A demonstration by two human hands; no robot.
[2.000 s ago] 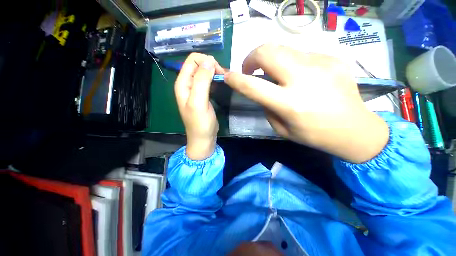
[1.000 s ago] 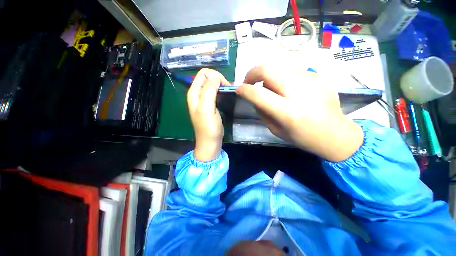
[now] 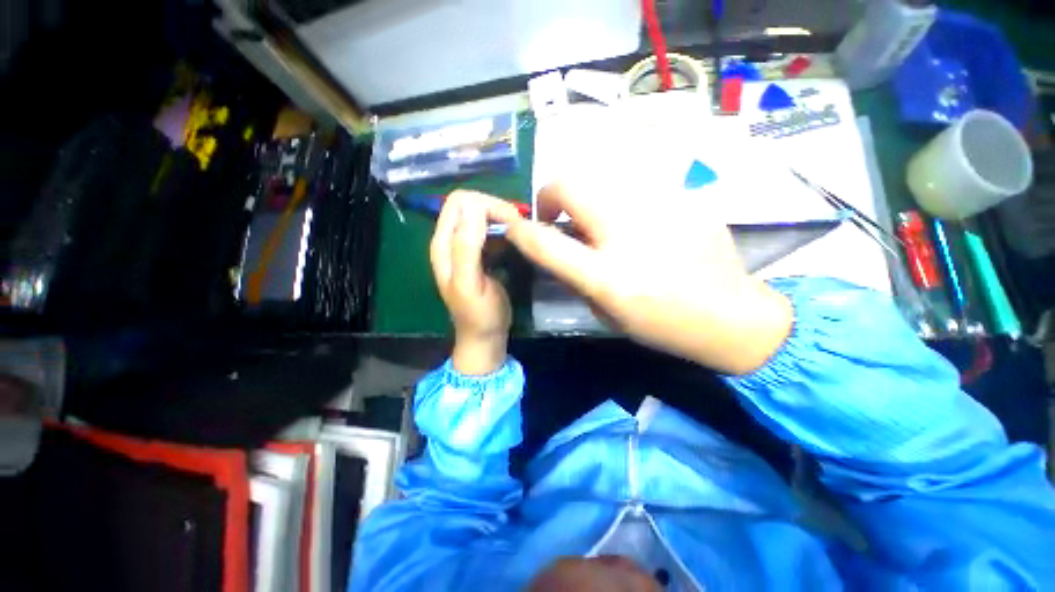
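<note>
A thin dark tablet is held nearly edge-on over the white mat. Its right end shows past my right hand; its middle is hidden by that hand. My left hand pinches the tablet's left end between thumb and fingers. My right hand lies over the tablet, thumb and index finger at the edge close to my left fingertips. Whether a small part is between the fingertips cannot be told. A blue triangle pick lies on the mat beyond my right hand. Tweezers lie at the mat's right.
A clear plastic box stands at the back left, a tape roll behind the mat. A white cup, blue bin and red screwdriver are at the right. Red-and-white framed trays stand lower left.
The view has shifted a little. The tablet's right end has tilted down and shows more of its face. The blue pick on the mat is now uncovered. Both hands stay at the tablet's left end.
</note>
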